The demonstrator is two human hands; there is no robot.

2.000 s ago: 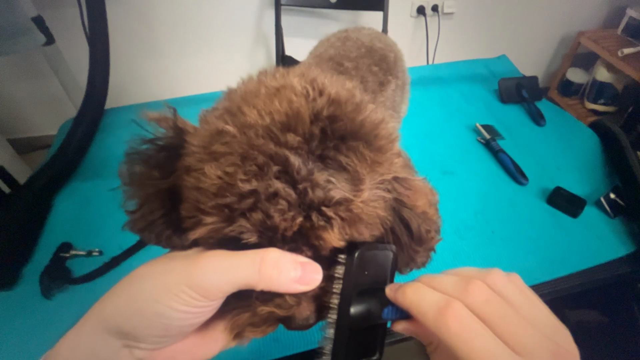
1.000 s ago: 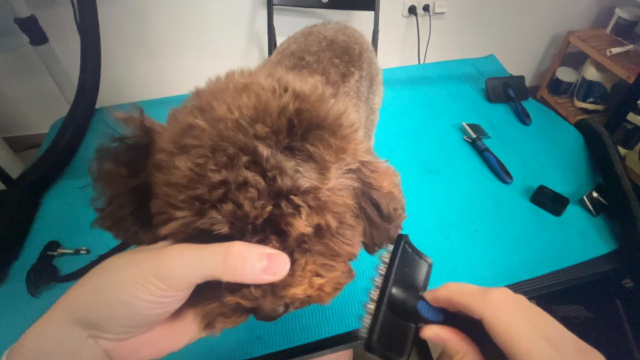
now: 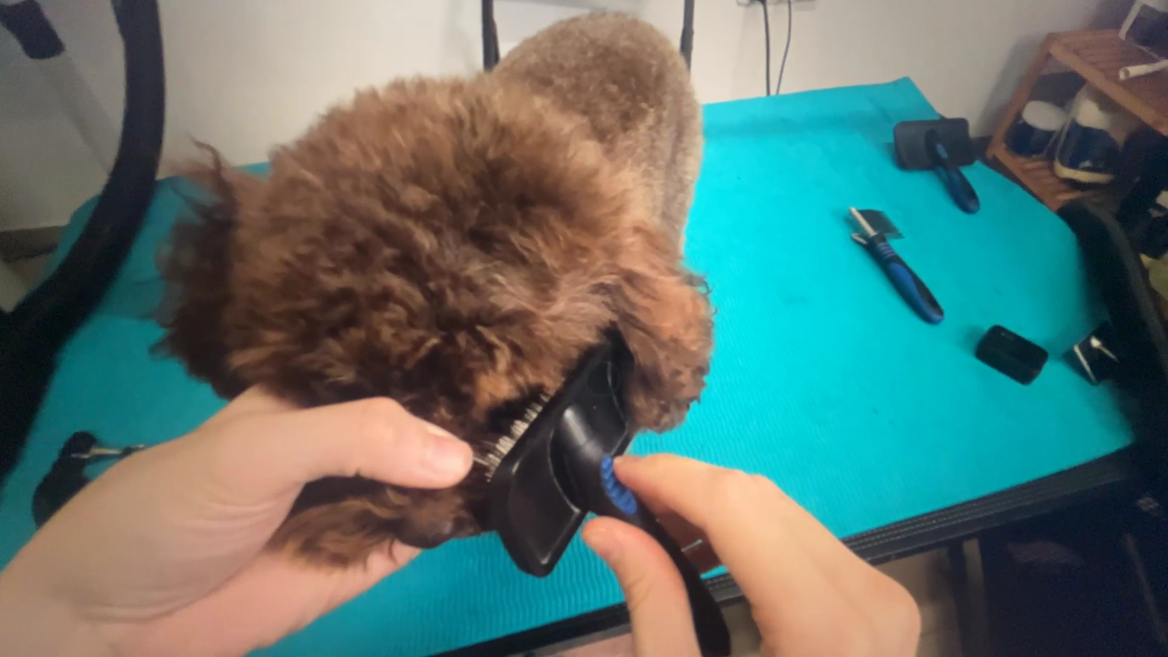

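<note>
A curly brown dog (image 3: 438, 228) faces me on a turquoise mat, its head fluffy and its back clipped short. My left hand (image 3: 237, 511) grips the dog's muzzle from the left side, with the thumb across the top near the nose and the fingers beneath. In my right hand (image 3: 748, 547) is a black slicker brush (image 3: 566, 456) with a blue grip patch, held between thumb and fingers. Its metal pins touch the fur of the cheek, close to my left thumb and below the ear at the right. Some fingers of both hands are hidden.
On the turquoise mat (image 3: 785, 438) at the right lie another slicker brush (image 3: 933, 146), a blue-handled grooming rake (image 3: 899, 265) and a black blade-like piece (image 3: 1011, 354). A thick black arm (image 3: 137, 137) curves along the left. A wooden shelf (image 3: 1095, 55) holds jars beyond the mat.
One second ago the brush was off the fur, to the right of the muzzle; it is now back against the cheek. The left hand keeps its hold on the muzzle. The view sits closer.
</note>
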